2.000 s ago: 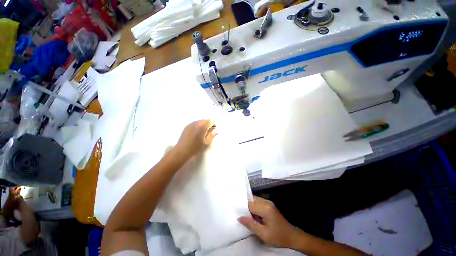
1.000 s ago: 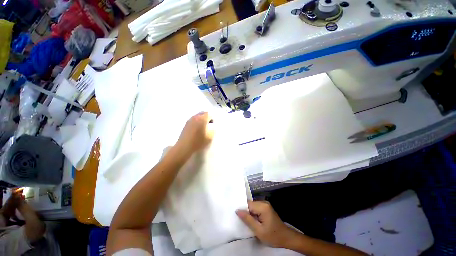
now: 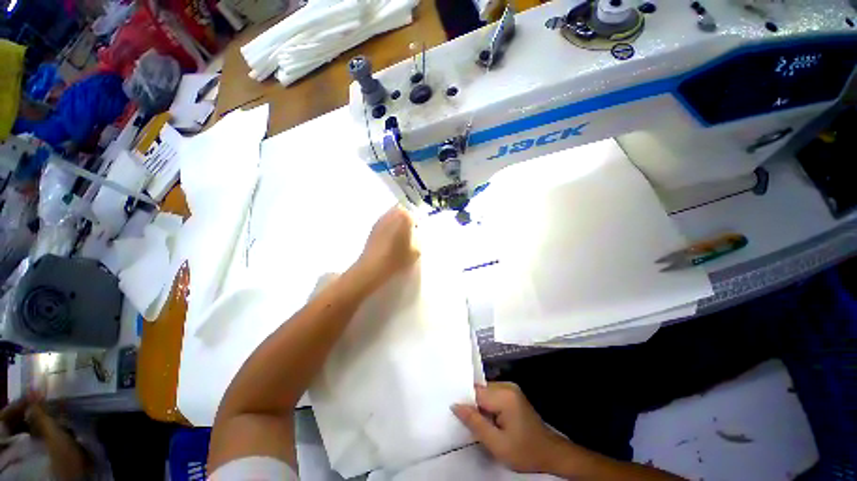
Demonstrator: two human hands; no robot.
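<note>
A white fabric panel (image 3: 399,376) lies below the needle and hangs over the table's front edge. My left hand (image 3: 390,246) rests on its upper part, close to the presser foot (image 3: 453,202); its fingertips are washed out by glare. My right hand (image 3: 507,423) pinches the panel's lower right edge between thumb and fingers. The Jack lockstitch machine (image 3: 564,103) stands above, its needle hard to make out in the light. Stacked white panels (image 3: 592,254) lie right of the needle.
Thread snips (image 3: 703,252) lie right of the stack. A folded white bundle (image 3: 324,38) lies behind the machine head. More white cut pieces (image 3: 221,188) lie at left, near a grey motor-like box (image 3: 66,301). Another person's arm (image 3: 52,437) shows at lower left.
My left hand has moved slightly right and up, nearer the presser foot. My right hand has shifted slightly right with the panel's edge. The other person's arm has moved.
</note>
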